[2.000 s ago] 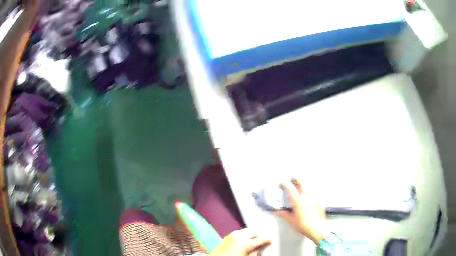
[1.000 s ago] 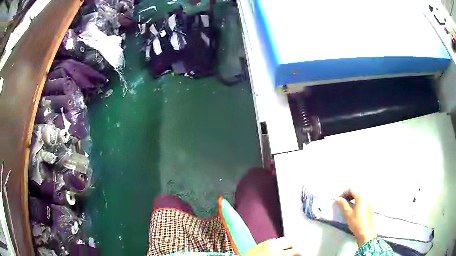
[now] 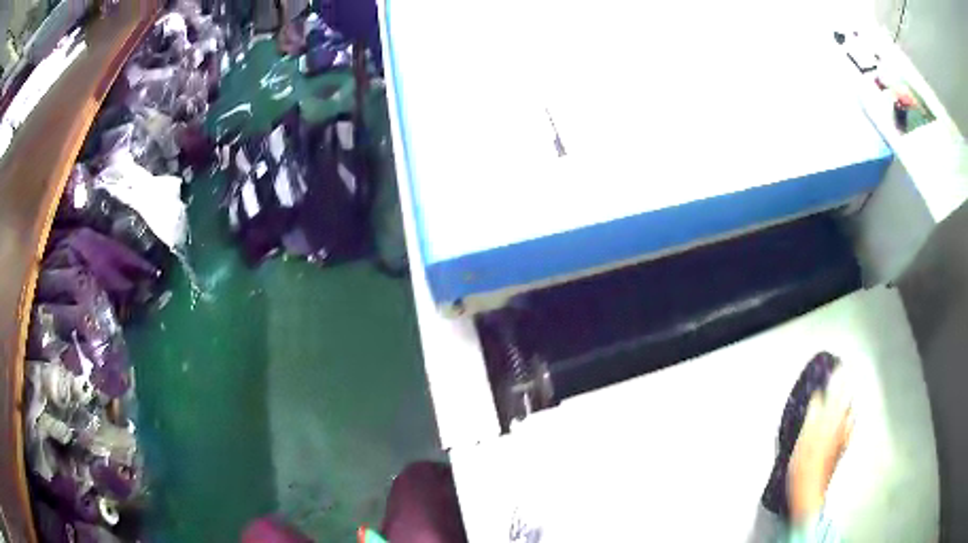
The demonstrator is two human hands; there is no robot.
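Note:
My right hand (image 3: 823, 451), blurred, is over the right part of the white feed table (image 3: 637, 456). It holds a dark, narrow cloth piece (image 3: 796, 414), which shows along the hand's left side and past the fingertips; its full shape is hidden. A small part of a pale piece with dark marks (image 3: 525, 528) shows at the bottom edge of the picture. My left hand is out of the picture.
The black conveyor belt (image 3: 690, 308) lies in the opening under the white cover's blue edge (image 3: 658, 228). A coiled metal fitting (image 3: 520, 371) is at its left. Dark bundles (image 3: 308, 196) lie on the green floor; wrapped rolls (image 3: 85, 371) are at far left.
The view has shifted, showing more of the machine cover. My right hand has left the pale dark-edged pieces and moved right, onto the dark cloth. My left hand has gone out of view.

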